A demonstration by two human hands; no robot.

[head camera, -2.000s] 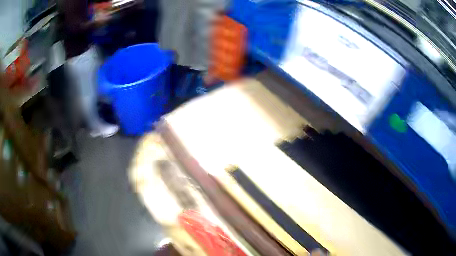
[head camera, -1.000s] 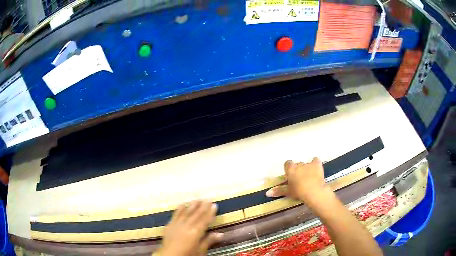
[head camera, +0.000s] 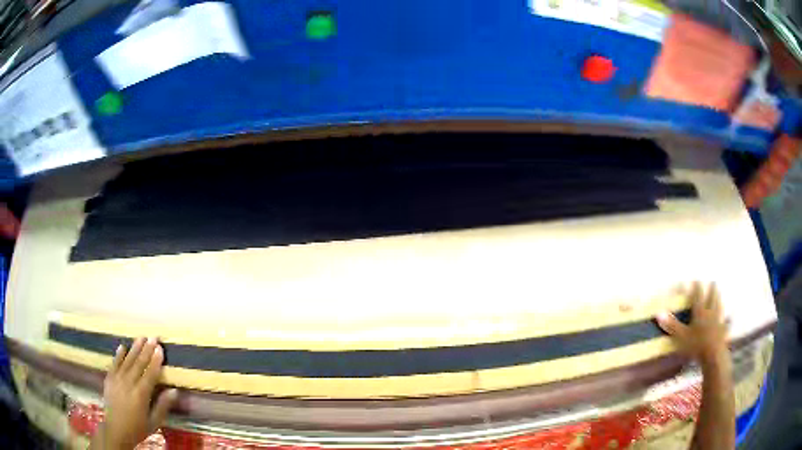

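Note:
A long black strip (head camera: 396,361) lies along a long narrow pale die board (head camera: 308,385) near the front of the cream board (head camera: 369,286). My left hand (head camera: 134,382) rests on the strip and die near their left end, fingers apart. My right hand (head camera: 701,330) rests on their right end, fingers spread, covering the strip's tip. Neither hand is closed around anything. A wide black strip stack (head camera: 369,189) with stepped ends lies at the back beneath the press beam.
The blue beam (head camera: 440,70) crosses behind, with green buttons (head camera: 320,25), a red button (head camera: 599,68) and papers (head camera: 173,44). A brown edge strip (head camera: 369,413) and a worn red ledge (head camera: 492,437) run along the front. Blue plastic shows at the lower right.
My hands have moved apart, the left to the left end and the right to the right end. The strip's right part now lies along the die. The camera view has also shifted.

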